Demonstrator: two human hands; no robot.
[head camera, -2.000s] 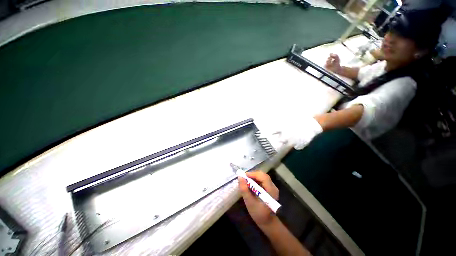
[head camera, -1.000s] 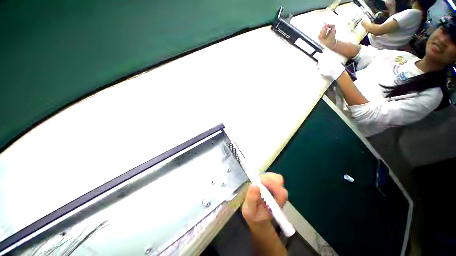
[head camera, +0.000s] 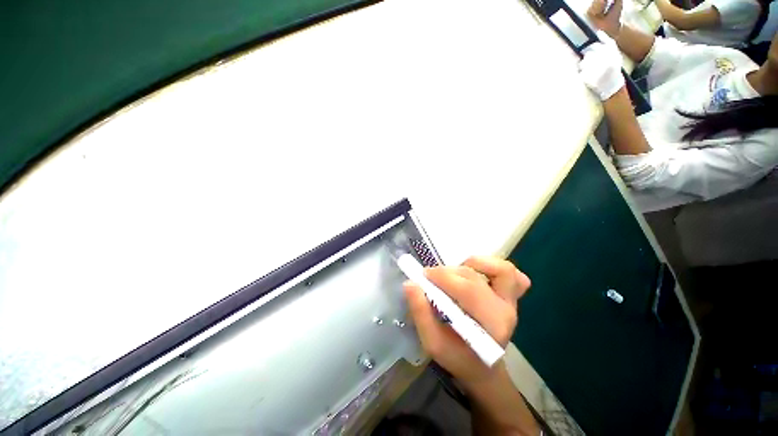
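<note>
A long shallow metal housing (head camera: 281, 341) with a dark outer rim and lighter grey inside lies across the lower left, running out of the picture. Small shiny studs stand on its floor. Its perforated end (head camera: 424, 252) is at the right. My bare right hand (head camera: 469, 315) holds a white paint marker (head camera: 452, 311) over this end. The marker's tip points up and left at the inner corner by the rim; whether it touches cannot be told. My left hand is not in view.
A wide green belt (head camera: 171, 51) runs beyond the pale bench (head camera: 299, 145). At the upper right a person in white sleeves (head camera: 682, 162), with one gloved hand, is at another dark housing (head camera: 567, 25). A small white piece (head camera: 614, 295) lies on a dark green surface (head camera: 580, 255) at right.
My right hand and the marker have moved from outside the perforated end to the inner corner. The view has shifted, and the other person's reaching arm has drawn back from my housing.
</note>
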